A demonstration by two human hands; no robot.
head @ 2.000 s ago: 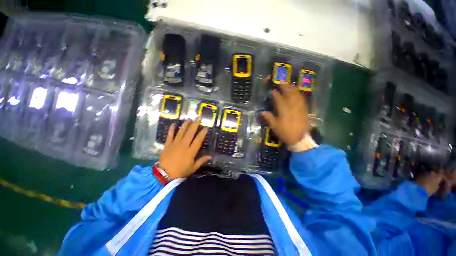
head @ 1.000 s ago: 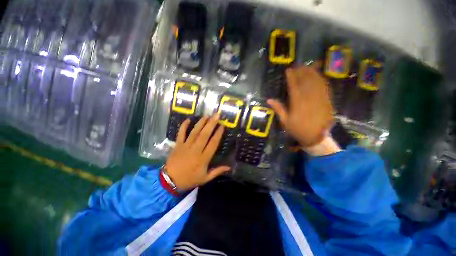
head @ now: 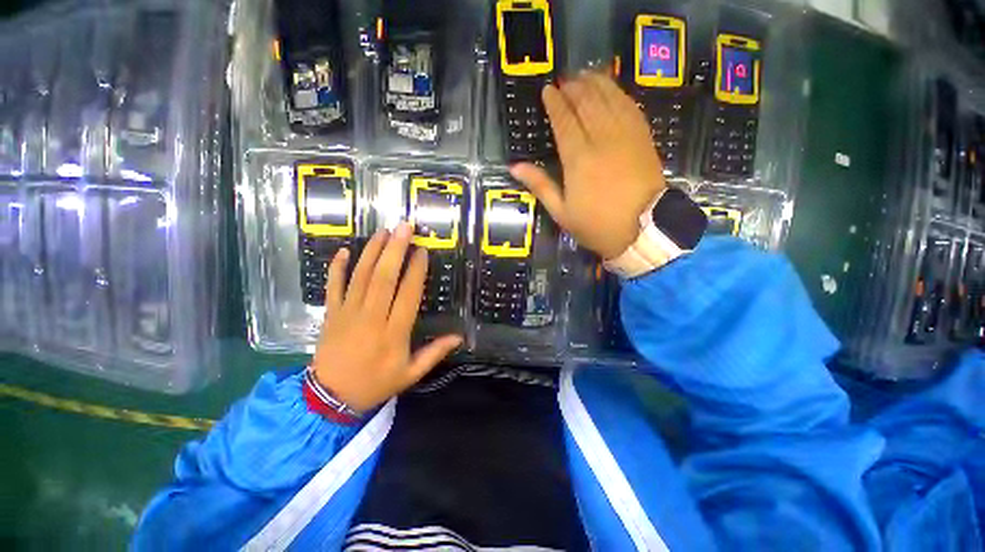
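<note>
A clear blister tray [head: 251,194] holds two rows of keypad phones. My left hand [head: 378,313] is spread over the near row, its fingertips at the keypad of the second phone [head: 436,212]. My right hand [head: 605,162] lies palm down, its fingertips beside the keypad of a dark-screened phone [head: 526,41] in the far row. Neither hand holds anything. Two far-row phones, one [head: 660,54] and another [head: 738,71], have lit blue screens with pink marks. Two black phones, one [head: 313,81] and another [head: 412,76], lie back up. My right hand and sleeve hide the near row's right part.
Stacked cloudy trays [head: 97,248] stand at the left. Another tray with dark phones [head: 940,291] is at the right edge, beside a blue sleeve [head: 940,431]. Green surface [head: 842,119] with small pale bits shows between the trays. A yellow line [head: 108,408] crosses the floor.
My right hand has moved left from the lit phones to the dark-screened one. My left hand stays over the near row. The images on the lit screens differ. The camera view has shifted.
</note>
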